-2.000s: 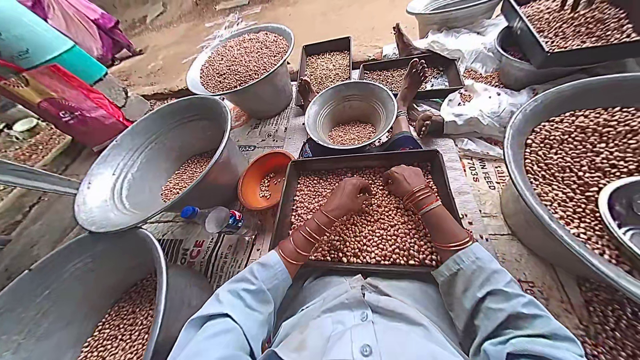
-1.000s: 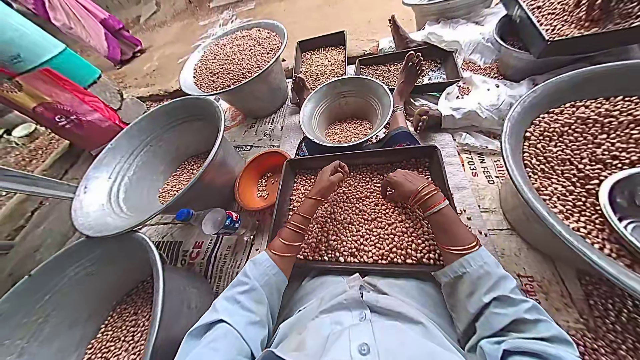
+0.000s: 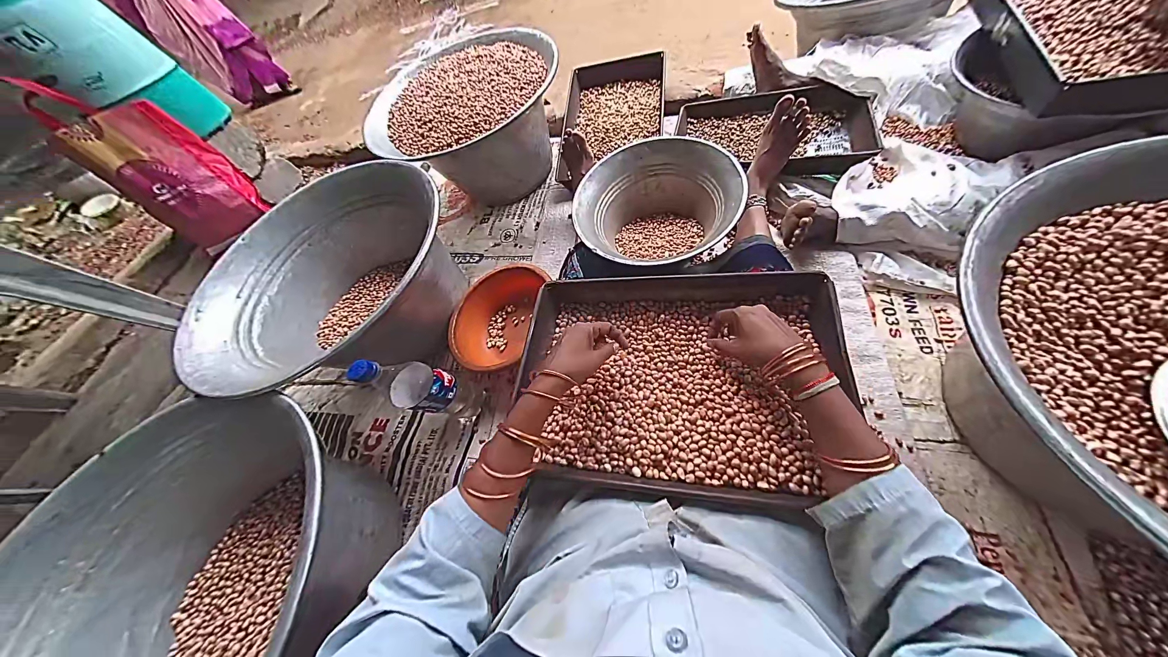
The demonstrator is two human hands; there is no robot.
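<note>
A dark rectangular metal tray (image 3: 830,338) rests across my lap, spread with reddish-brown nuts or seeds (image 3: 675,411). Over its upper left part is my left hand (image 3: 589,351), fingers curled with the tips together. My right hand (image 3: 753,336) is bent over the upper right part, fingertips down near the nuts. Whether either hand pinches a nut cannot be made out. Just beyond the tray stands a round metal basin (image 3: 659,173) with some nuts at its bottom. Left of the tray, an orange bowl (image 3: 474,319) holds a few pale nuts.
Large metal basins (image 3: 310,265) with nuts stand at left, another (image 3: 985,365) at right. A plastic bottle (image 3: 438,388) lies beside the orange bowl. More trays (image 3: 762,137) of nuts are beyond the feet. Printed sacking (image 3: 497,228) covers the ground; a person's foot (image 3: 803,224) is near the white plastic.
Both hands were closer together over the tray two seconds ago; they are now farther apart, the left one having moved left.
</note>
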